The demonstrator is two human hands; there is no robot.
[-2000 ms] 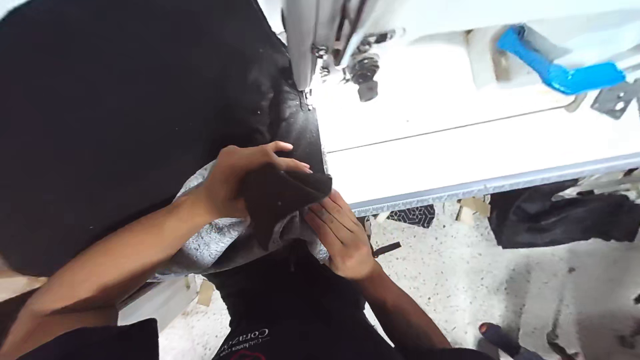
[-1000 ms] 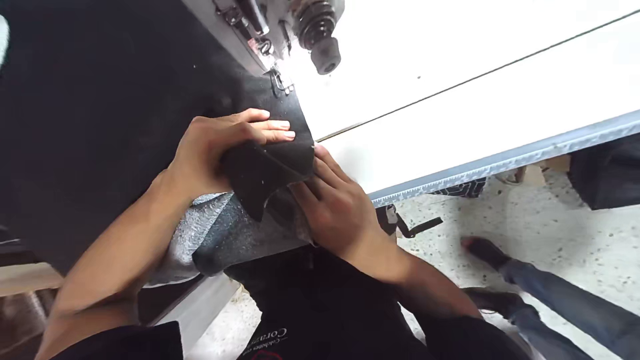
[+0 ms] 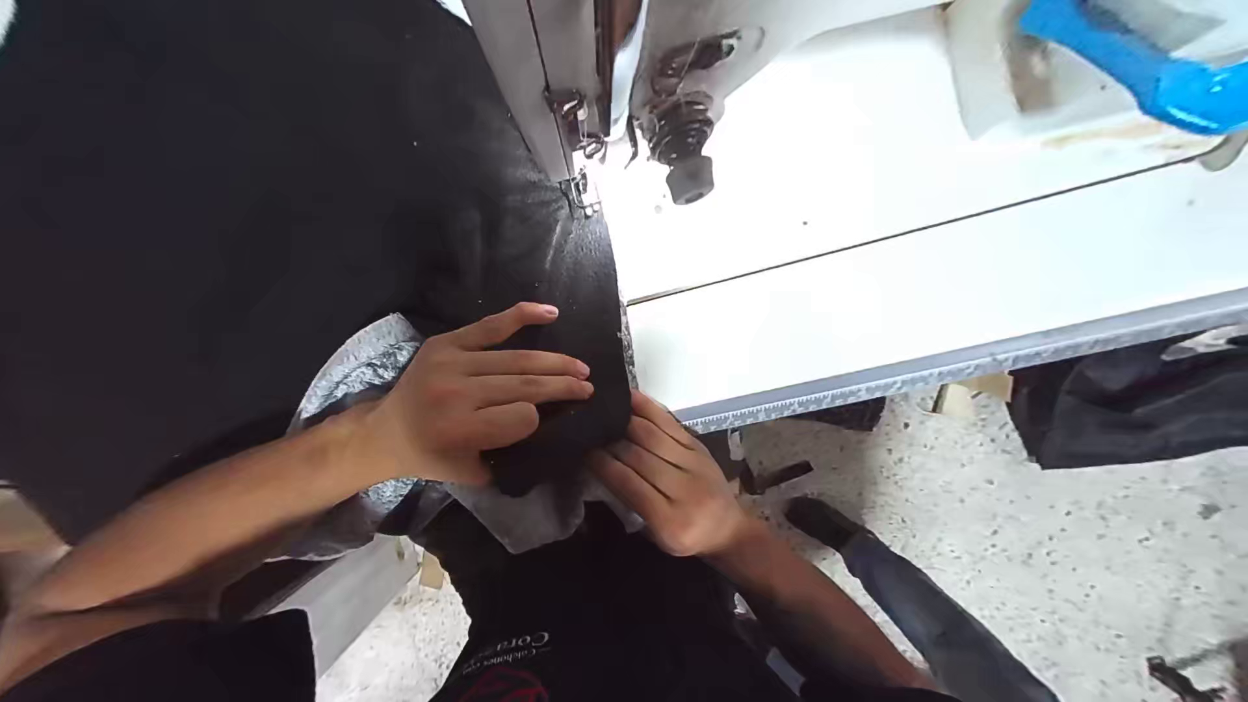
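A large piece of black fabric (image 3: 292, 185) covers the left of the table, its right edge running beneath the presser foot (image 3: 583, 195) of a sewing machine (image 3: 546, 68). Grey fabric (image 3: 366, 366) shows below it, bunched near my body. My left hand (image 3: 468, 400) lies flat on the black fabric a little below the presser foot, fingers apart and pointing right. At the fabric's lower right corner is my right hand (image 3: 668, 473), its fingers at the edge and partly under it; whether they pinch the cloth is hidden.
The white tabletop (image 3: 877, 292) extends right, with a measuring tape (image 3: 936, 375) along its front edge. A blue object (image 3: 1150, 73) lies at the upper right. Below are dark fabric (image 3: 1141, 400) on the speckled floor and a person's leg and shoe (image 3: 907, 585).
My left hand has spread flat on the black fabric. The fabric corner, folded up between my hands in the earlier frames, now lies flatter.
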